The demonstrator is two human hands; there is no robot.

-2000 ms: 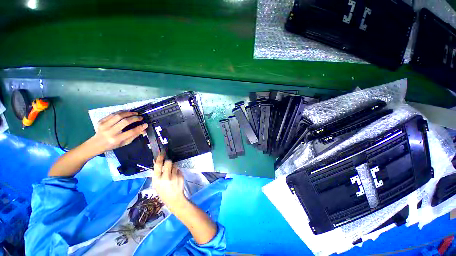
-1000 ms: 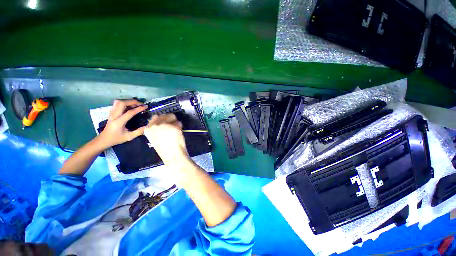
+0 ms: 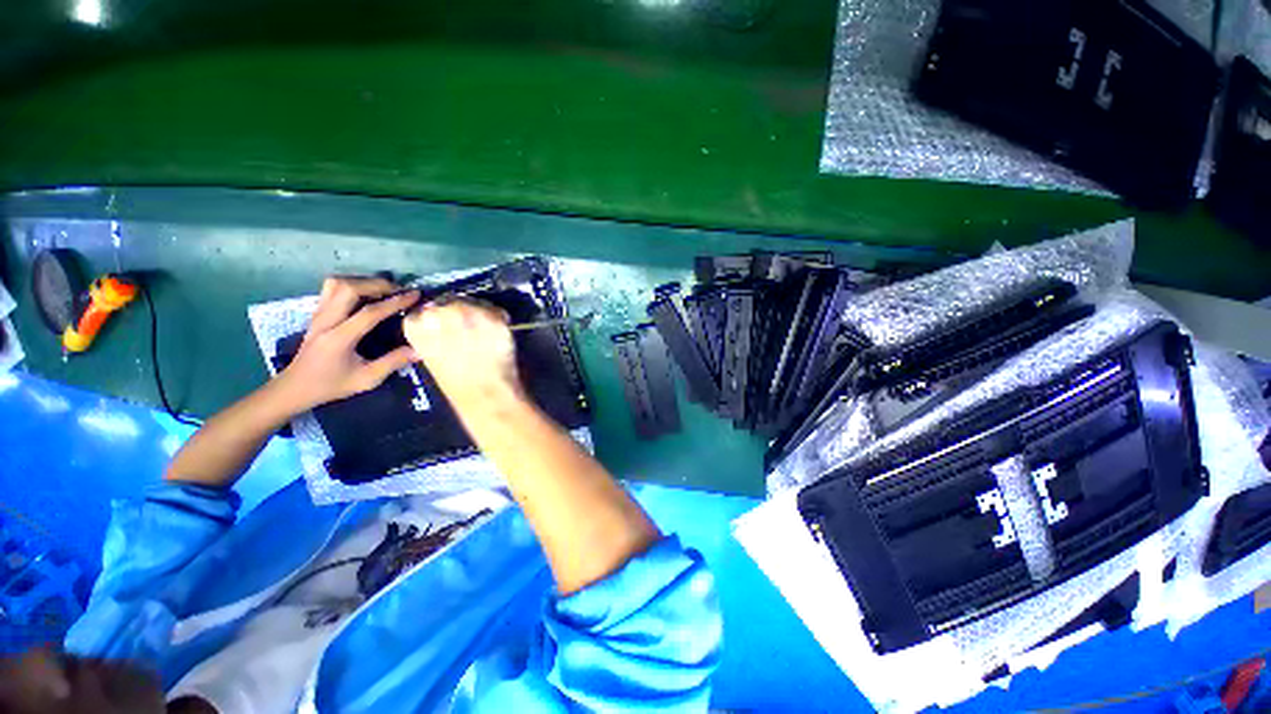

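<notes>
A black plastic housing [image 3: 397, 437] lies tilted on a white protective sheet [image 3: 335, 488] on the green bench. A pale bracket mark [image 3: 418, 391] shows near its centre. My left hand [image 3: 342, 349] rests on the housing's upper left part, thumb and fingers spread against it. My right hand [image 3: 467, 349] is a closed fist over the upper middle. A thin pale rod [image 3: 551, 324] sticks out of it to the right, past the housing's edge. What lies under my hands is hidden.
Black strips [image 3: 739, 342] lie fanned right of the housing. Another housing [image 3: 1004, 488] lies on stacked sheets at right. Housings [image 3: 1073, 84] on bubble wrap lie on the green conveyor belt [image 3: 418, 112]. An orange-handled tool [image 3: 98, 310] with a cord lies far left.
My right hand has moved up from the housing's lower middle, closing into a fist around the rod. The narrow strip seen earlier is now hidden. The conveyor housings have shifted right.
</notes>
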